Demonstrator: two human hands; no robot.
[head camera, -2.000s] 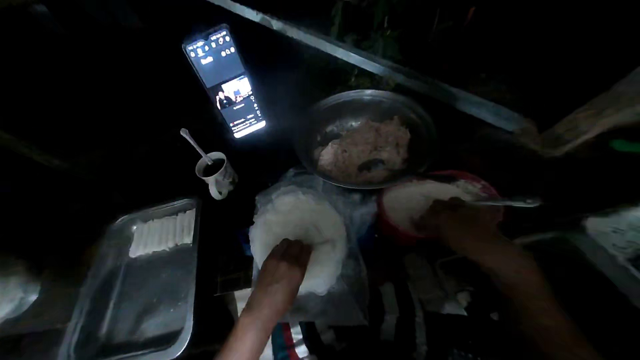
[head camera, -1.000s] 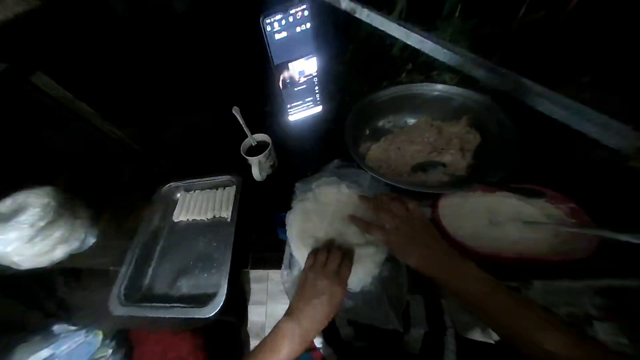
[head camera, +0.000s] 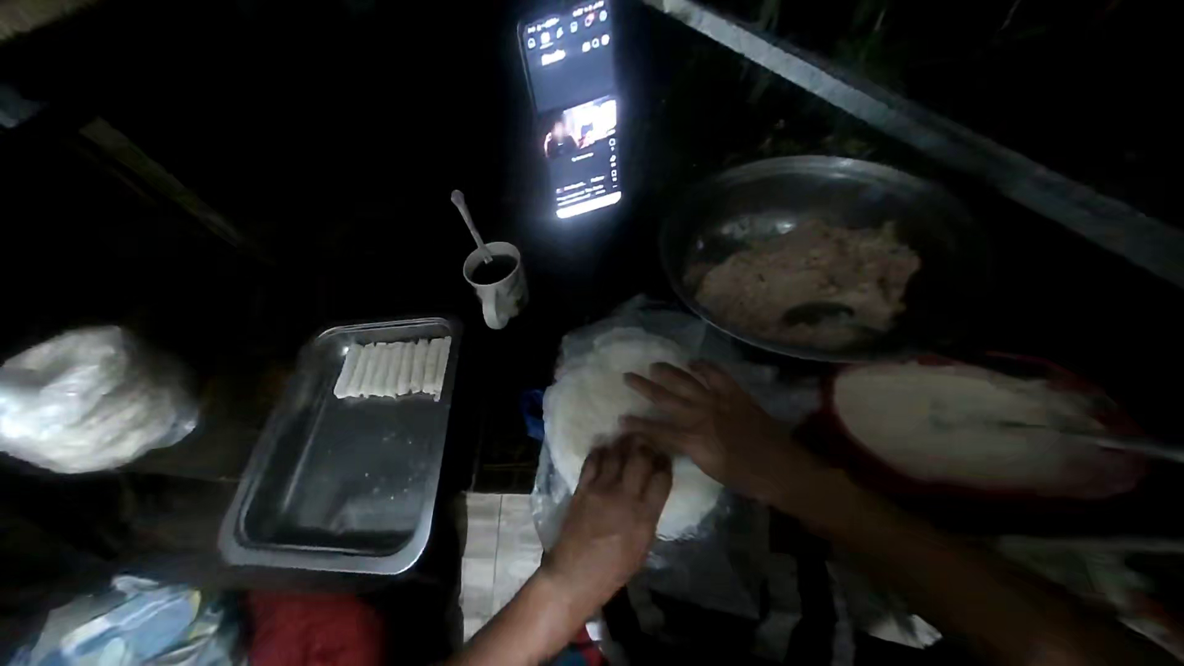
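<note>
A stack of round white wrappers (head camera: 601, 388) lies on clear plastic (head camera: 647, 319) in front of me. My left hand (head camera: 615, 509) rests on its middle with the fingers bent; whether they pinch a wrapper cannot be told. My right hand (head camera: 708, 421) touches the stack from the right, fingers spread, just above the left one. Right of it is a red bowl (head camera: 832, 453) of pale, creamy mixture (head camera: 925, 416) with a metal utensil in it. Behind sits a metal bowl (head camera: 805, 166) holding a pinkish-brown filling (head camera: 814, 268) with a spoon in it.
At left, a metal tray (head camera: 347, 555) holds a row of thin white rolls (head camera: 393, 368). A mug (head camera: 504, 287) with a spoon in dark liquid stands behind it, near a lit phone (head camera: 573, 111). A plastic-wrapped bundle (head camera: 92, 402) lies far left, red cloth (head camera: 314, 629) at the bottom.
My right hand has moved left from the red bowl onto the white stack. My left hand stays on the stack. The view has shifted, so more shows at the left.
</note>
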